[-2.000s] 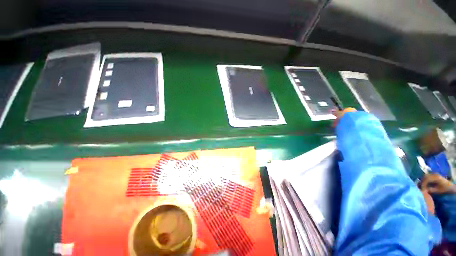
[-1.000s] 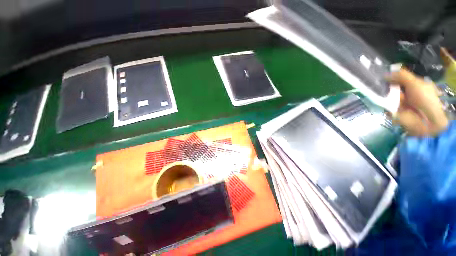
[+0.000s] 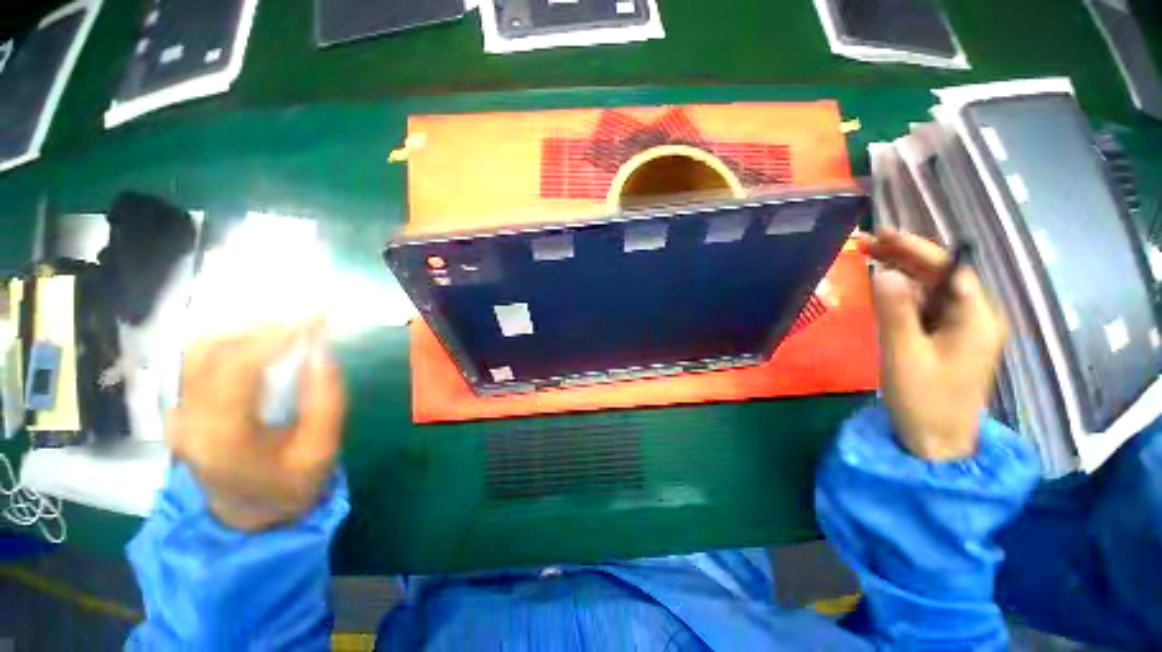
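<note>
A dark tablet housing point(image 3: 624, 293) with pale squares leans on the tan cardboard tube point(image 3: 675, 155), its inner side facing me. The tube is on the orange-red mat point(image 3: 446, 401), mostly hidden behind the housing. My right hand point(image 3: 943, 338) is just right of the housing's upper right corner, holding a thin dark pen-like tool. My left hand point(image 3: 261, 414) is left of the housing, not touching it; it is blurred, with thumb and fingers apart, and I see no held thing clearly.
Red die-cut sheets point(image 3: 573, 168) lie behind the tube. A dark grid sheet point(image 3: 567, 456) is at the front. Stacked housings point(image 3: 1070, 242) with white sheets stand at right. Line housings point(image 3: 179, 51) lie along the far side. A black bundle point(image 3: 147, 261) and a white cable point(image 3: 32, 497) are at left.
The view has tilted down. My right hand has let go of the raised housing and sheet and moved in beside the leaning housing. The stack's top now shows a different housing. My left hand has come into view.
</note>
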